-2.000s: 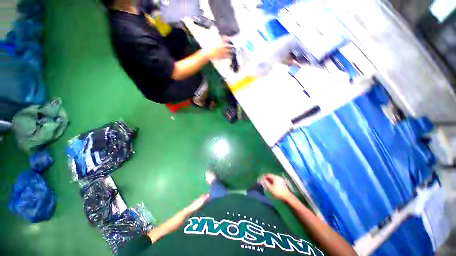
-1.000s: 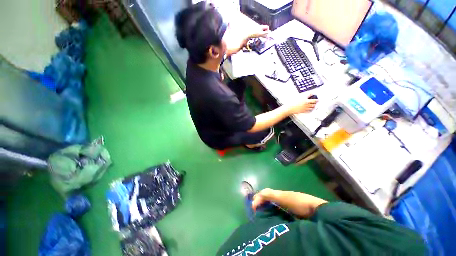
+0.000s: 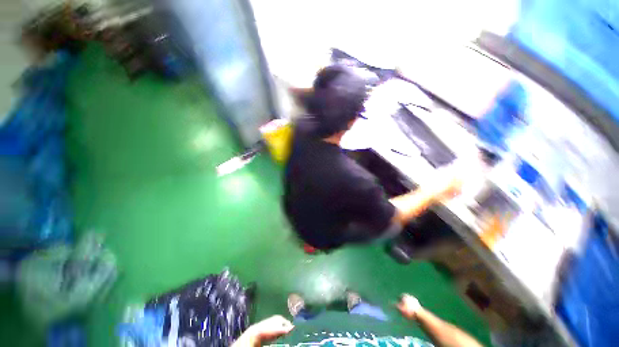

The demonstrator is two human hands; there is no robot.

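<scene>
The frame is blurred. My left hand (image 3: pixel 270 328) is low in the view, near the bottom edge, with fingers loosely curled. My right hand (image 3: pixel 409 307) is low and right of centre, beside my body. I see nothing in either hand, but blur hides the fingers' exact state. My shoes stand on the floor between the hands. Nearest on the floor, left of my left hand and apart from it, lies a bundle of black polybagged garments (image 3: pixel 210 306) in shiny film, with a light blue part at its left.
A person in black (image 3: pixel 336 193) sits ahead at the white table (image 3: pixel 529 261), an arm over it. Blue plastic bags (image 3: pixel 597 291) lie at its right end. Green (image 3: pixel 64 274) and blue sacks (image 3: pixel 37 169) line the left. A yellow item (image 3: pixel 277 141) is beside the person.
The view has swung, so the seated person now appears lower and nearer the centre. My left hand, out of sight one second ago, is back in view. The desk items are now blurred.
</scene>
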